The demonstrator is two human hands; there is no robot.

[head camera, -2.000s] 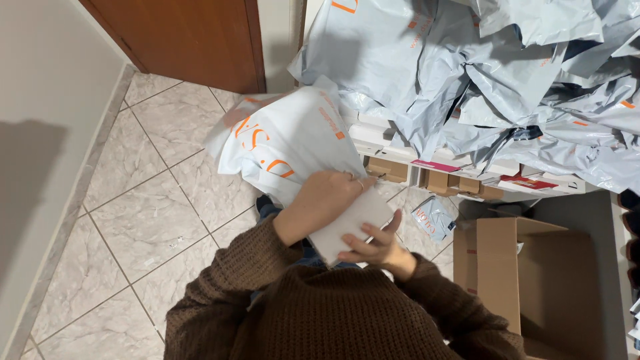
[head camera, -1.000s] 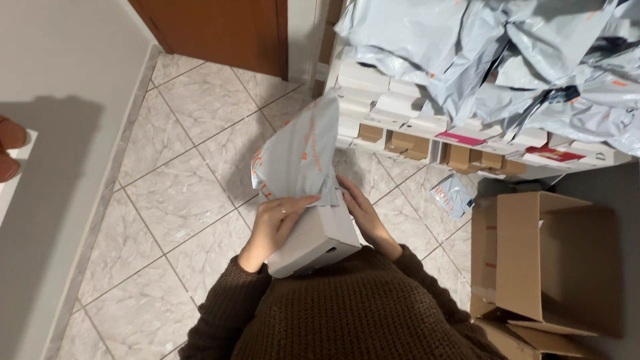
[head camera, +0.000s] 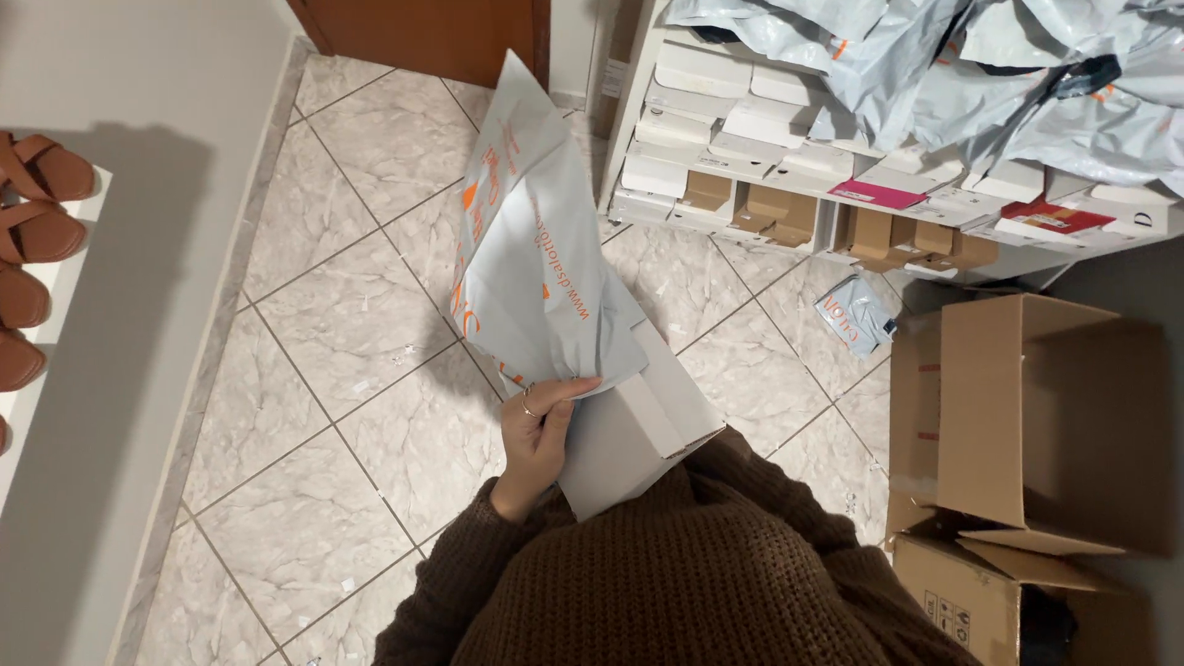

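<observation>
A white cardboard box (head camera: 638,430) rests against the front of my brown knitted sweater, its far end inside a grey plastic mailing bag (head camera: 555,268) with orange print. My left hand (head camera: 536,439) pinches the bag's edge against the near side of the box, the thumb and a ringed finger on the plastic. Out of sight is my right hand; its sleeve runs behind the box on the right side.
White shelves (head camera: 823,231) hold many shoe boxes, with grey mailing bags (head camera: 879,83) heaped on top. Open cardboard cartons (head camera: 980,407) stand at the right. A small grey packet (head camera: 856,316) lies on the tiled floor. Brown sandals (head camera: 42,231) line a white shelf at the left.
The bag, lying over my lap side two seconds ago, now covers the far end of the box. My right hand, seen beside the box one second ago, has gone out of sight.
</observation>
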